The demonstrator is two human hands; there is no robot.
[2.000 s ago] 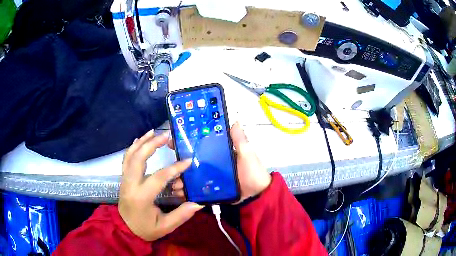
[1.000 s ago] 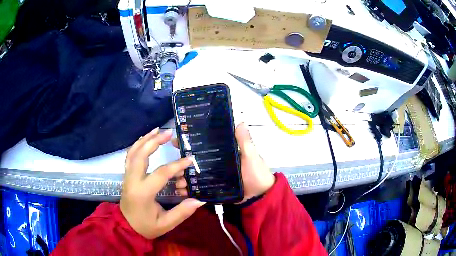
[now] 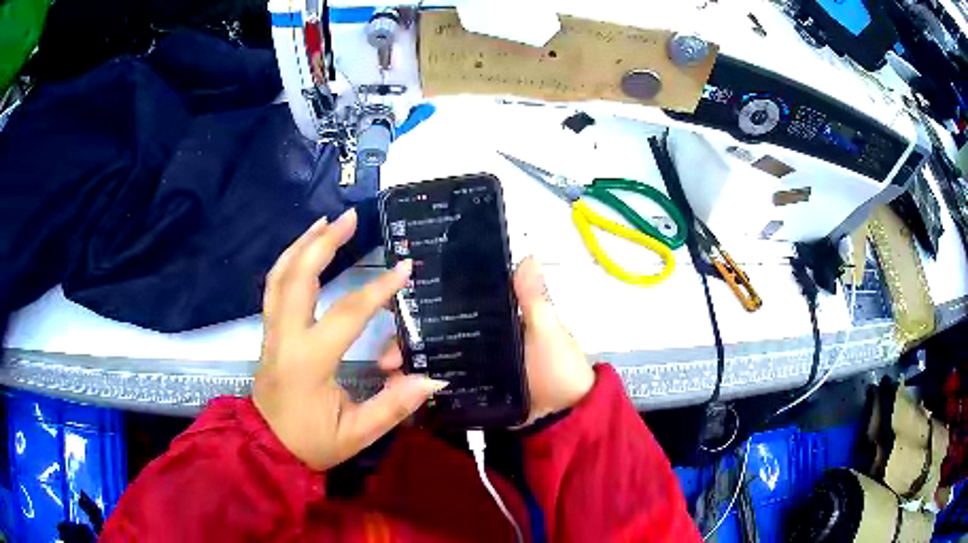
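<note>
A black mobile phone (image 3: 456,308) is upright in the middle, its screen lit with a dark list. A white charging cable (image 3: 483,467) is plugged into its lower edge. My right hand (image 3: 547,345) holds the phone from behind and along its right side, its fingertips showing at the left edge. My left hand (image 3: 324,345) holds nothing. Its fingers are spread at the phone's left side, with the index fingertip over the screen and the thumb near the lower left corner.
Dark navy cloth (image 3: 202,202) lies left of the presser foot (image 3: 348,168) on the white sewing machine (image 3: 594,149). Shears with green and yellow handles (image 3: 626,235) and orange-handled snips (image 3: 732,278) lie to the right. A ruler tape (image 3: 679,384) runs along the front edge. Rolled bundles (image 3: 876,509) are lower right.
The screen went from app icons to a dark list. My left index finger has moved up along the screen. The view has shifted slightly, moving everything rightwards.
</note>
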